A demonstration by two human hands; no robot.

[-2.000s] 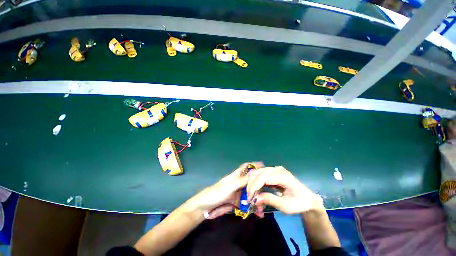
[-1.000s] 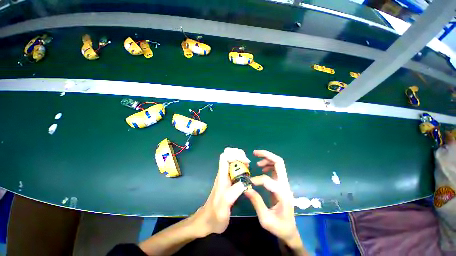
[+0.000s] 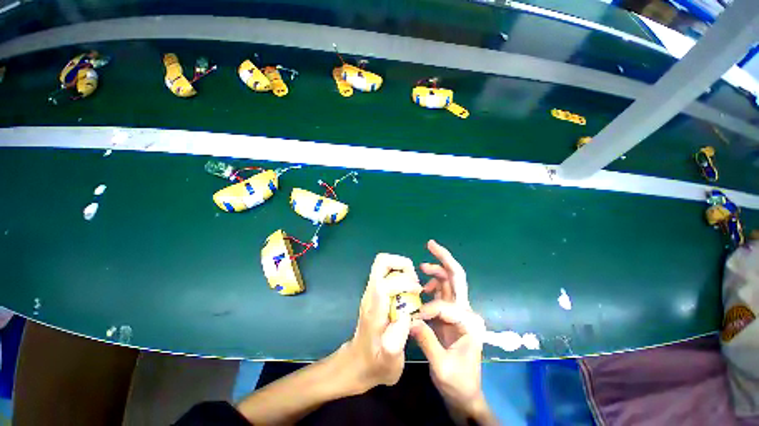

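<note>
My left hand (image 3: 379, 320) is closed around a yellow housing shell (image 3: 404, 304) with small dark marks, above the bench's near edge. My right hand (image 3: 451, 329) is at the shell's right side. Its thumb and index fingertips are at the shell's lower end, and its other fingers are spread. Whether those fingertips pinch a part cannot be told. The shell's inside and most of its body are hidden by my hands. Three yellow wired subassemblies lie on the green bench to the left: one at the back (image 3: 247, 191), one beside it (image 3: 319, 205), one nearer (image 3: 283, 264).
A pale metal rail (image 3: 374, 156) separates the bench from the conveyor lane, where several yellow wired subassemblies (image 3: 433, 97) and a flat cover (image 3: 568, 116) lie. A slanted grey post (image 3: 657, 91) stands right. A person's sleeve (image 3: 743, 308) and another wired unit (image 3: 722, 215) are at the right edge.
The shell has turned from lengthwise to end-up between my hands, and my left hand has closed around it. My right hand's outer fingers have spread. The pieces on the lane have moved right.
</note>
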